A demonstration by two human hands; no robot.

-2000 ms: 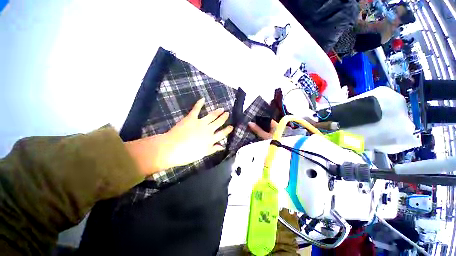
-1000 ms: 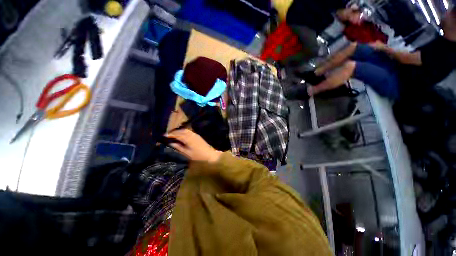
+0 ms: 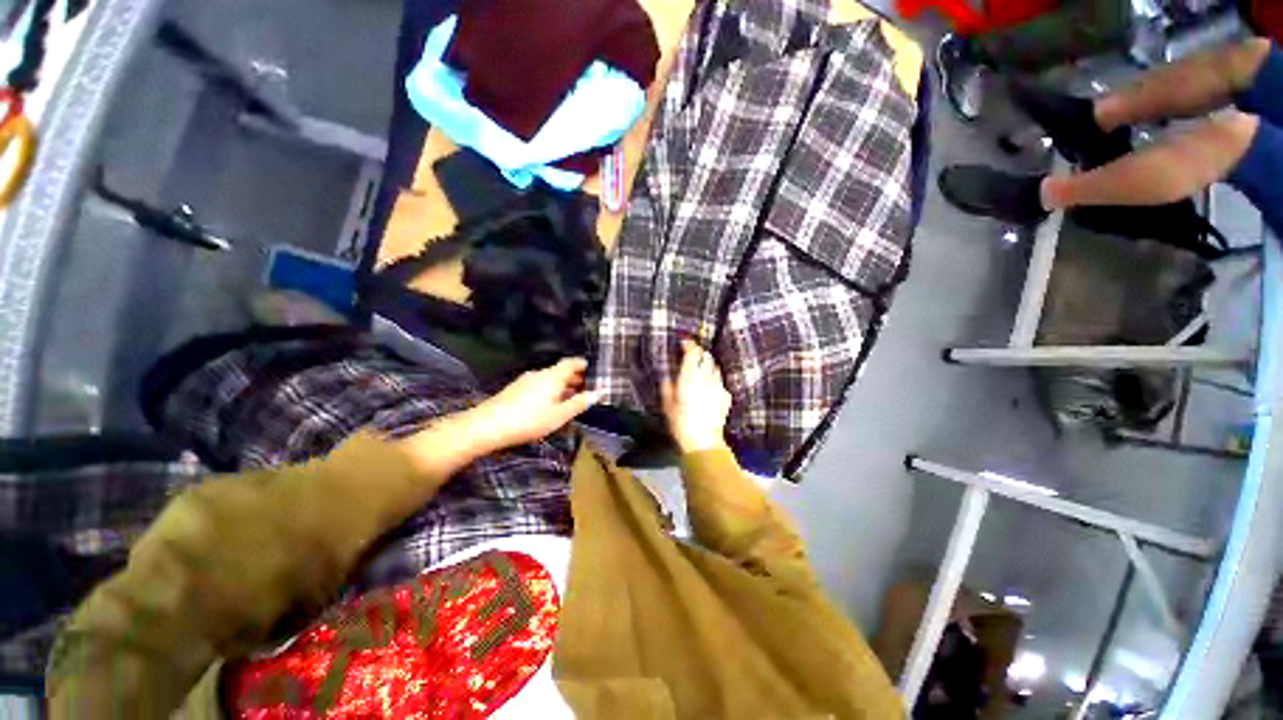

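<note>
Black, grey and white plaid garment pieces (image 3: 837, 190) lie in a long layered heap on the tan board in front of me. My left hand (image 3: 546, 397) is at the heap's near left corner, its thumb and fingers pinching the edge. My right hand (image 3: 695, 400) grips a fold at the near end, fingertips partly hidden in the cloth. More plaid cloth (image 3: 324, 401) lies across my lap. Black fabric pieces (image 3: 528, 267) lie crumpled left of the heap.
A maroon bundle (image 3: 556, 63) with a light-blue strip (image 3: 471, 127) sits on the board (image 3: 408, 218). The machine table's edge (image 3: 71, 183) and an orange scissors handle (image 3: 14, 152) are at far left. Metal stool legs (image 3: 946, 591) and a person's legs (image 3: 1161, 166) are at right.
The view has moved closer over the board and lap. My left hand has come into view, and both hands are now at the plaid heap's near end. The scissors have mostly left the picture.
</note>
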